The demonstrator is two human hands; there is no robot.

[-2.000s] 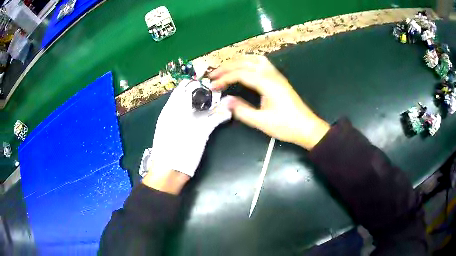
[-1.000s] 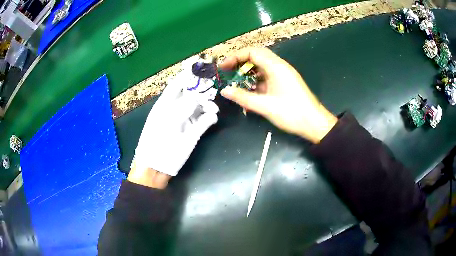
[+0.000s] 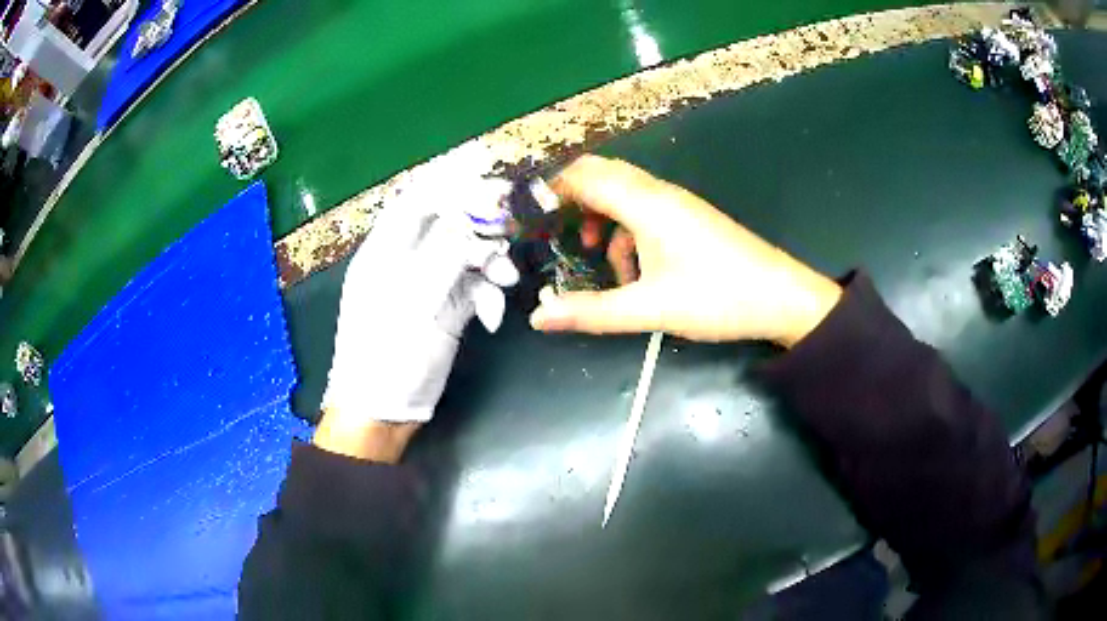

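Note:
My left hand (image 3: 419,285), in a white glove, holds the black round part (image 3: 528,200) and its wires at the fingertips, above the dark bench by the chipped strip. My bare right hand (image 3: 680,255) holds the circuit board (image 3: 571,269) between thumb and fingers, just right of the glove. The board is blurred and partly hidden by my fingers. Wires show between the two hands. A pale pointed stick (image 3: 633,431) lies on the bench below my right hand.
A blue divider sheet (image 3: 182,412) lies at left. Wired sub-assemblies (image 3: 1026,279) are piled at far right. A white unit (image 3: 247,138) and smaller ones at left sit on the green conveyor (image 3: 401,73). The chipped edge strip (image 3: 728,73) runs beyond my hands.
The black round part came out from the glove's palm to the fingertips, and the board came into my right hand, then turned downward. The white unit on the conveyor moved left.

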